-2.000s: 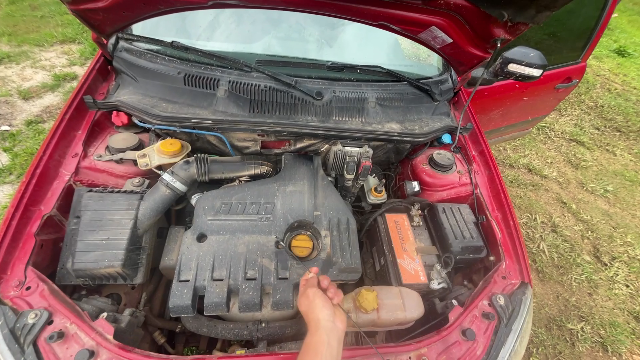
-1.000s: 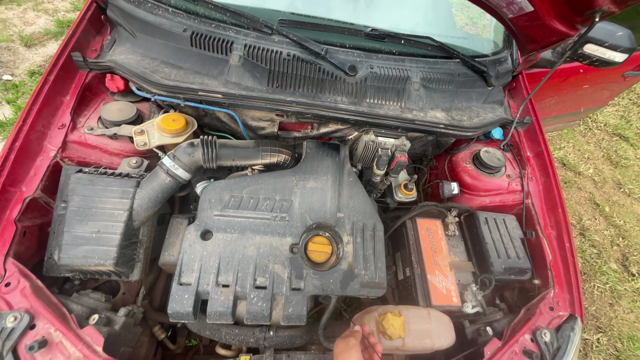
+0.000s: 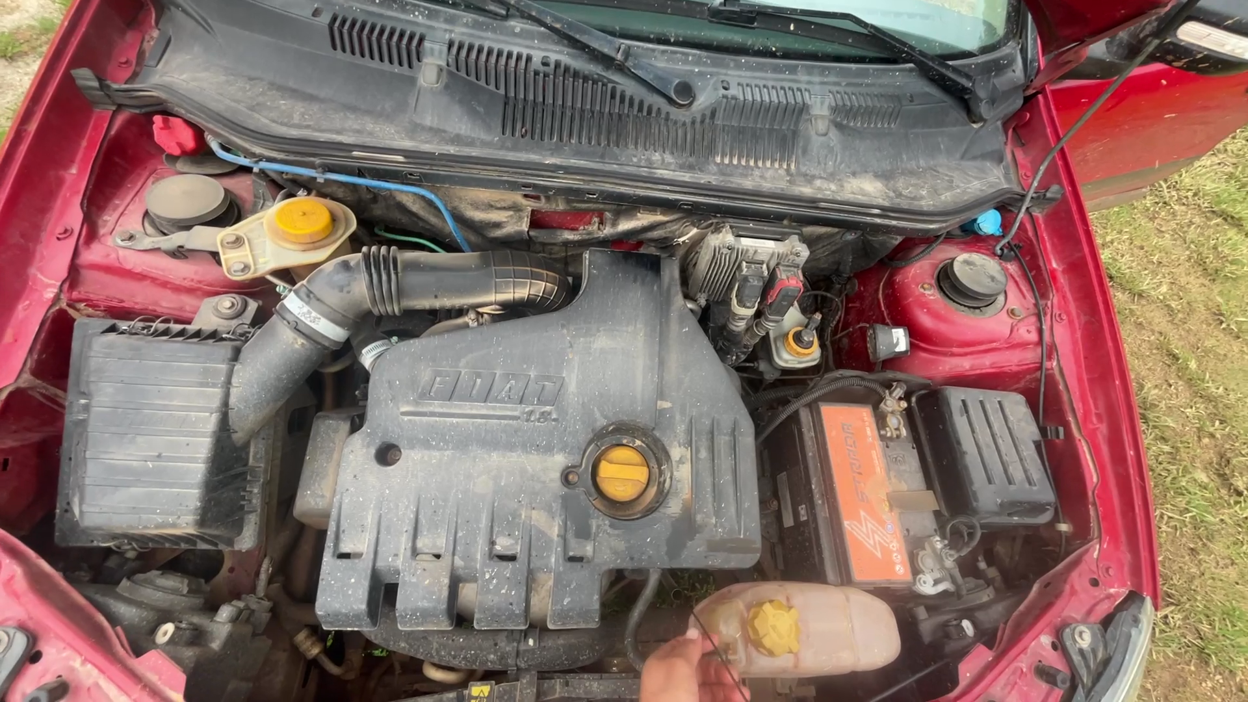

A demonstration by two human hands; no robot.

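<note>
My right hand [image 3: 687,673] is at the bottom edge, fingers bent, beside the left end of a translucent coolant expansion tank [image 3: 848,629] with a yellow cap [image 3: 773,627]. A thin dark strand [image 3: 719,651] crosses by the fingertips; whether the fingers hold it is unclear. The palm and wrist are cut off by the frame. Above the hand lies the grey plastic FIAT engine cover [image 3: 507,439], its yellow oil filler cap [image 3: 622,474] in place. My left hand is out of view.
The air filter box [image 3: 161,439] and ribbed intake hose [image 3: 419,280] are at left. A battery [image 3: 863,492] and black box [image 3: 985,453] sit at right. A yellow-capped reservoir [image 3: 302,222] stands at upper left. Red bodywork surrounds the bay; a thin hood prop [image 3: 1097,122] slants at upper right.
My right hand has moved from below the oil filler cap down to the coolant tank's left end. The view has moved closer to the engine bay.
</note>
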